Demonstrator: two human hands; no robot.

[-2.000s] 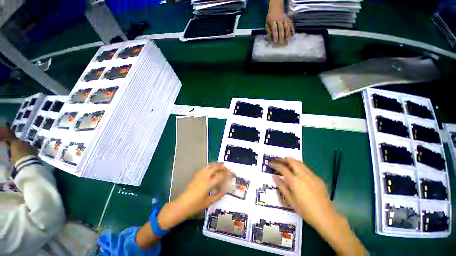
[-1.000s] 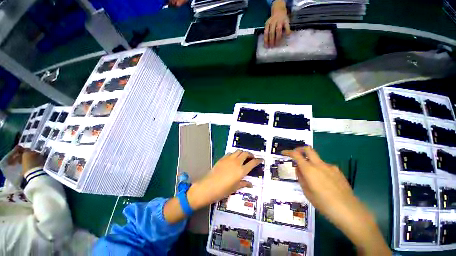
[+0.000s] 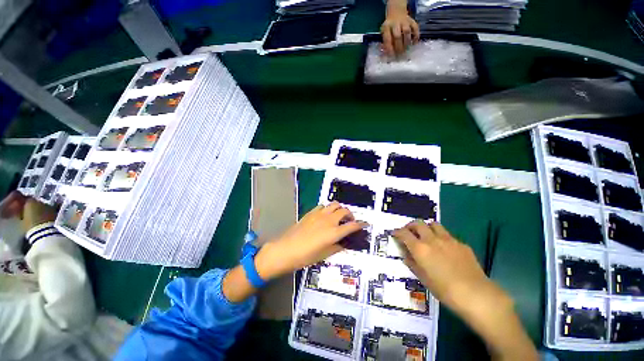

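Observation:
A white board tray (image 3: 366, 268) lies in front of me. Its two far rows hold black-faced circuit boards (image 3: 412, 166); its two near rows hold silver-faced boards (image 3: 325, 331). My left hand (image 3: 311, 238) is over the middle row's left pocket, fingertips at a dark board (image 3: 357, 240) partly hidden beneath them. My right hand (image 3: 441, 264) has its bent fingertips at the silver-faced board (image 3: 388, 245) in the right pocket beside it, covering part of it. Whether either hand grips its board is hidden. Dark tweezers (image 3: 491, 248) lie on the mat right of the tray.
A grey-brown strip (image 3: 275, 201) lies left of the tray, partly under my left forearm. A tall tray stack (image 3: 187, 169) stands further left, beside another person's sleeve (image 3: 60, 271). Another tray (image 3: 551, 282) and a crumpled film (image 3: 551, 106) lie right. A person's hand (image 3: 400, 34) is in the black bin (image 3: 474, 88).
Both my hands have moved up from the fourth row to the middle row. The middle row's right board showed black and now shows silver.

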